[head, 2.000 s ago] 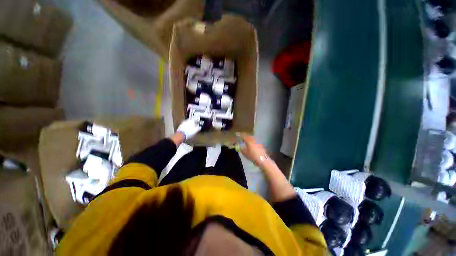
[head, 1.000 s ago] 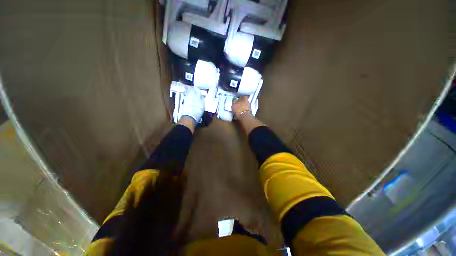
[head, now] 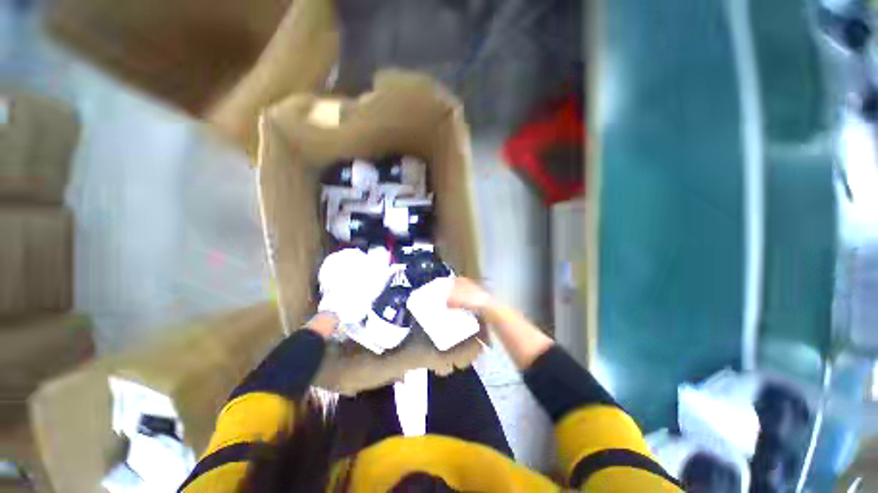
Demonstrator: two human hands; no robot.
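My gloved left hand is at the near left inside an open brown carton. It grips a white and black security camera by its white bracket; glove and bracket blur together. My bare right hand holds the white bracket of a second camera, whose black head points away from me. Both cameras are raised near the carton's front edge. More cameras lie packed deeper in the carton, white brackets and black heads interlocked.
A green bench runs along the right, with blurred white and black cameras at its near end. A red object is beside it. Another carton with white camera parts stands at the lower left. Stacked cartons are at the far left.
I have straightened up from leaning deep into the carton. Both hands have come up towards its front edge, each lifting a camera out of the packed layer.
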